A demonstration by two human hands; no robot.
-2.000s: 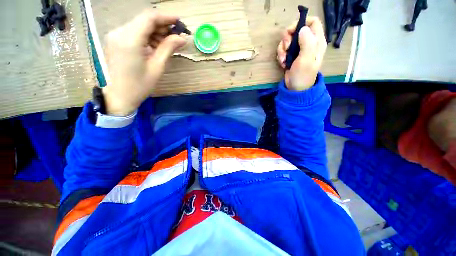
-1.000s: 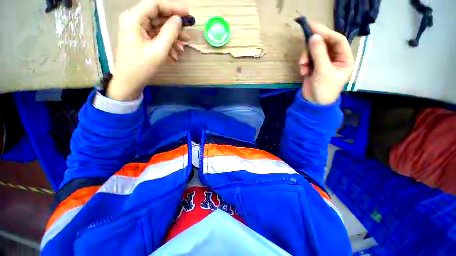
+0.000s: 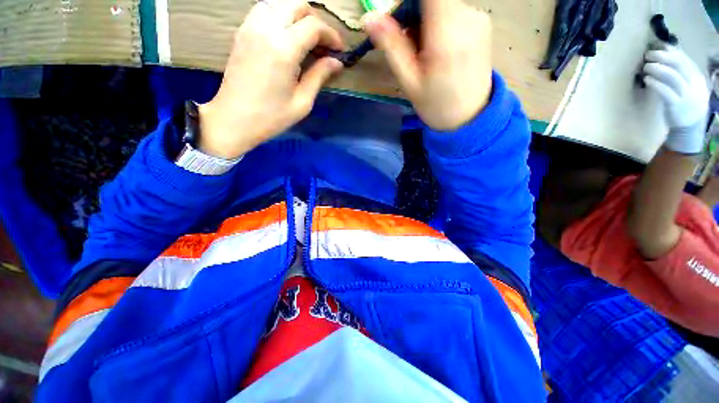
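Note:
My left hand (image 3: 264,79), with a watch on its wrist, pinches a small black part (image 3: 337,57) between thumb and fingers. My right hand (image 3: 441,59) holds a long black part (image 3: 407,13), mostly hidden by its fingers. The two parts meet or overlap between my hands; blur hides whether they are joined. The green cap (image 3: 378,5) is cut by the top edge, partly behind my right hand. A torn cardboard patch (image 3: 337,14) shows beside it.
A heap of long black parts (image 3: 579,33) lies on the right of the cardboard (image 3: 516,49). A co-worker's gloved hand (image 3: 676,86) is at a black part on the white board (image 3: 611,102). Blue crates (image 3: 603,330) stand below the table at right.
My hands have come together, bringing the two black parts to each other. The view has shifted, so the green cap is now at the top edge. The co-worker's gloved hand and arm have entered at right.

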